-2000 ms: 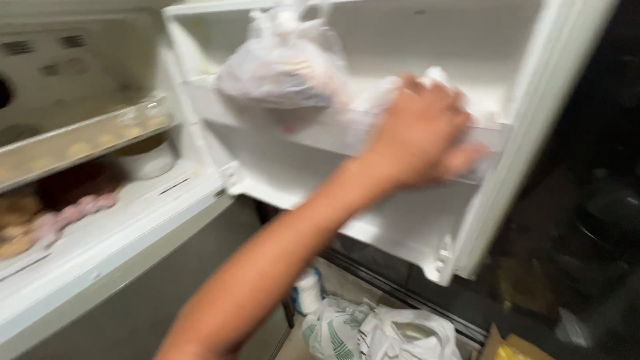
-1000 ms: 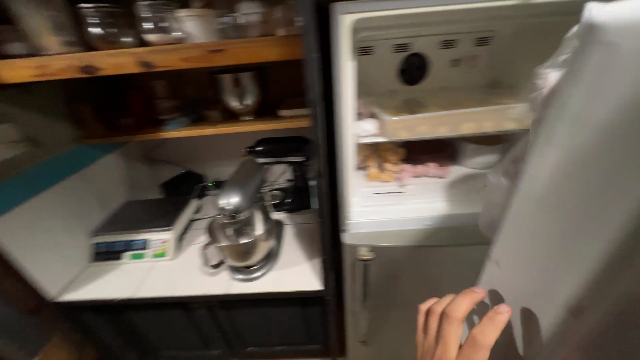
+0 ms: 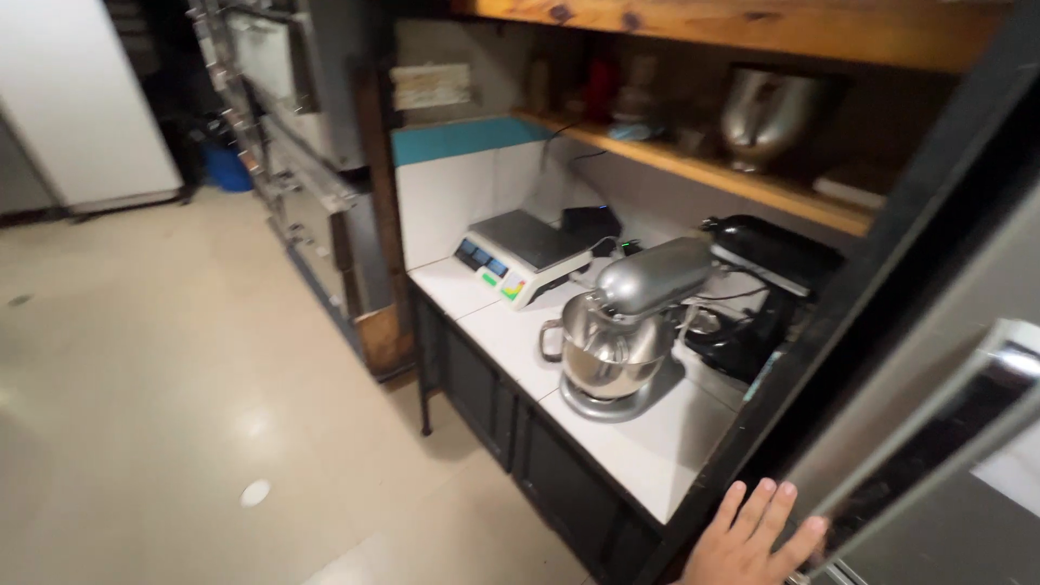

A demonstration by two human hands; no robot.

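My left hand (image 3: 751,536) is at the bottom right, its back toward me and its fingers spread, holding nothing. It is close to the lower end of a long dark refrigerator door handle (image 3: 926,455) and the black upright frame (image 3: 821,325) of the shelving. Whether the fingertips touch either one is unclear. The grey refrigerator front (image 3: 942,301) fills the right edge, with no interior visible. My right hand is out of view.
A silver stand mixer (image 3: 658,276) with a steel bowl, a black stand mixer (image 3: 772,252) and a digital scale (image 3: 528,244) stand on the white tiled counter (image 3: 504,333). Above is a wooden shelf (image 3: 731,183) holding a steel bowl (image 3: 764,114). Ovens (image 3: 301,179) line the left.
Two seconds ago my left hand was at the inner shelf of the open freezer door; now it is beside the handle. The freezer interior has left view as the view swung left.
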